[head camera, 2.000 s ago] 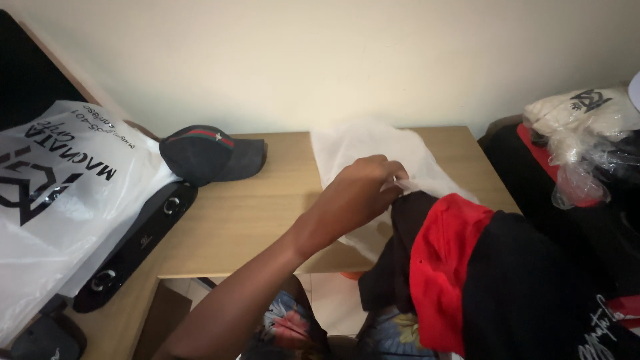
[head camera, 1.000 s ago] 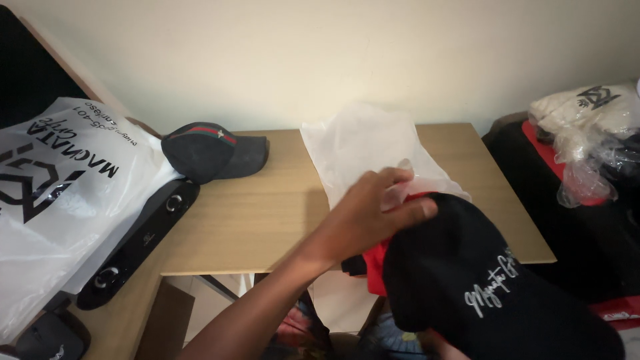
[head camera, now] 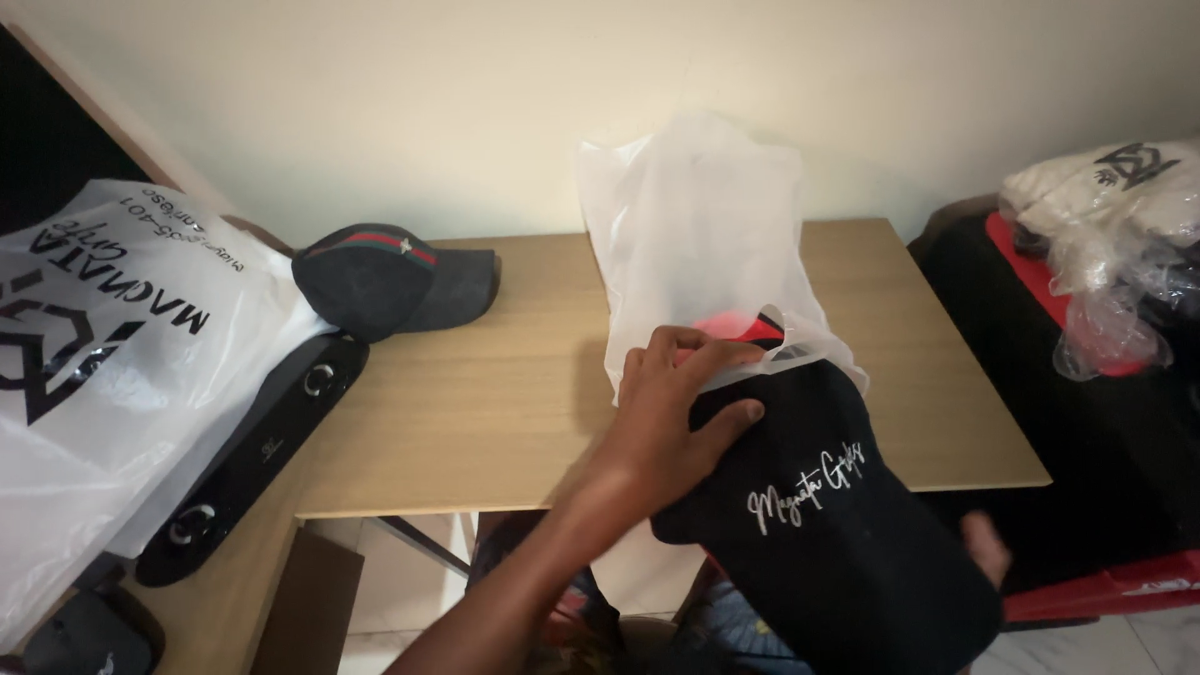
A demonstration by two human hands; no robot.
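Observation:
My left hand [head camera: 680, 403] grips the mouth of a translucent white plastic bag [head camera: 698, 216] over the table. Its thumb rests on a black cap with white script lettering [head camera: 816, 553], whose front end lies at the bag's opening. Something red and black shows inside the bag near the mouth. Only the fingers of my right hand [head camera: 986, 548] show, at the cap's right edge; the cap hides the rest, and they appear to support it.
A dark cap with a green and red stripe [head camera: 366, 281] lies on the wooden table [head camera: 450, 422]. Left of it are a printed plastic bag [head camera: 122, 366] and a black speaker-like bar [head camera: 253, 459]. Plastic-wrapped items [head camera: 1116, 225] sit on a black surface at right.
The black cap, first seen with red fabric at lower right, has moved to the bag's mouth. Red and black material now shows inside the bag. My right hand's fingers have come into view.

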